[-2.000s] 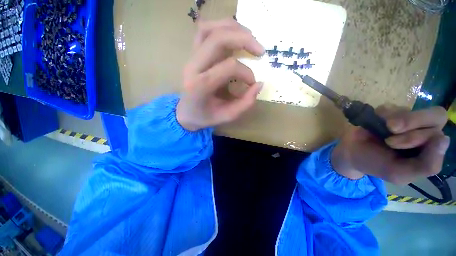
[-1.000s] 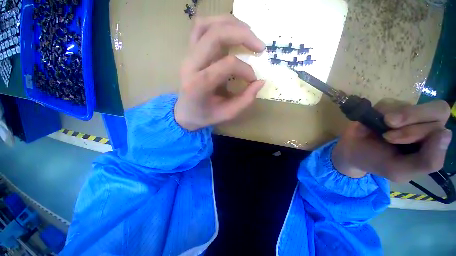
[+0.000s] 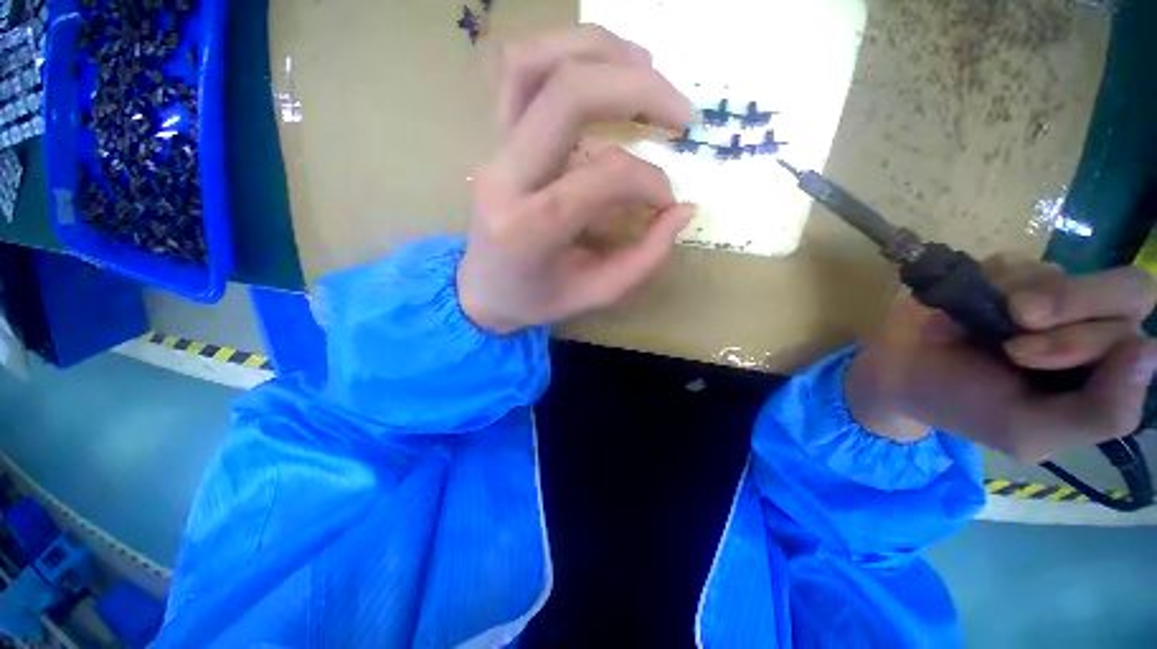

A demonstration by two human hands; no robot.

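Observation:
Small black components [image 3: 732,147] stand in two short rows on the white block [image 3: 774,209]. My right hand [image 3: 1028,355] grips the black handle of the soldering iron [image 3: 875,228]. The iron's tip is at the right end of the nearer row; I cannot tell if it touches. My left hand [image 3: 571,178] is over the block's left part, fingers curled, with thumb and forefinger tips apart. Its forefinger side hides the left end of the farther row. Whether a thin wire is between its fingers cannot be seen.
A blue bin [image 3: 218,152] full of dark components stands at the left, with silvery grid-like pieces [image 3: 19,76] beyond it. A few loose components [image 3: 472,22] lie left of the block on the brown board [image 3: 381,152]. Brown specks cover the board's right side. A black cord [image 3: 1117,475] hangs at the right.
The iron's tip has shifted right along the nearer row. My left hand has moved slightly right, covering the farther row's left end. The view has shifted a little.

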